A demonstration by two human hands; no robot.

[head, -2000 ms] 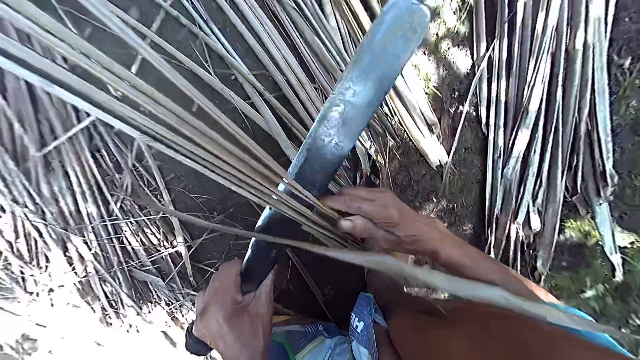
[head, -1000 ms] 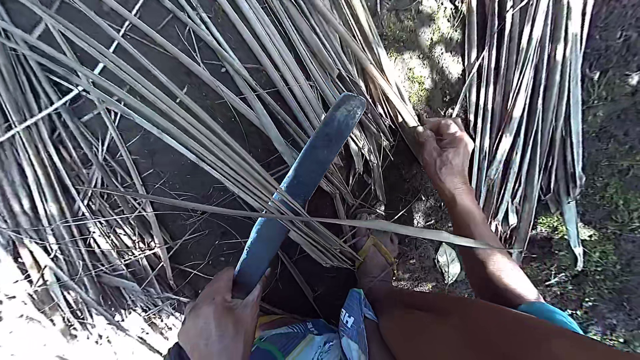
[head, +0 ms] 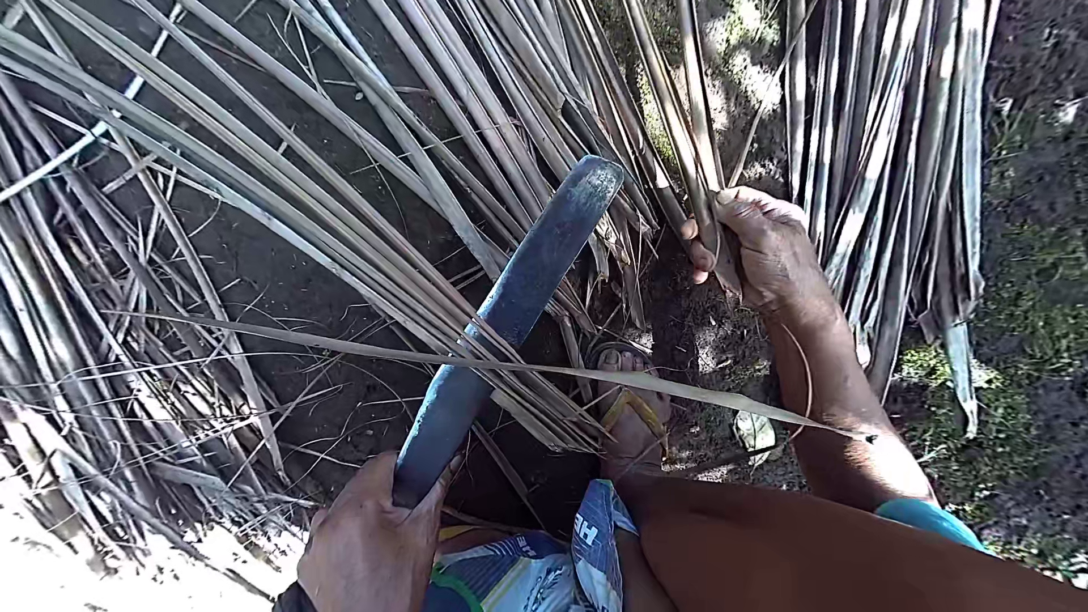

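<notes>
My left hand (head: 374, 535), at the bottom left of centre, is closed around the lower end of a wide, dark machete-like blade (head: 518, 293). The blade slants up to the right, and its handle is hidden by the hand. Across its middle lie a bundle of long dry leaf strips (head: 280, 195) and one loose, pale strip (head: 340, 344). At the right of centre, my right hand (head: 765, 242) grips the lower ends of a few dry strips (head: 697, 144), which run up out of view.
Dry strips lie in a pile (head: 76, 340) on the left and in another bundle (head: 884, 170) at the upper right. My sandalled foot (head: 633, 408) stands on the soil below centre, with my bare knee and patterned shorts (head: 527, 561) nearby. Mossy ground (head: 1020, 340) shows at the right.
My right hand has moved from the bundle on the blade up and right to other strips, which it now grips. My left hand still holds the blade.
</notes>
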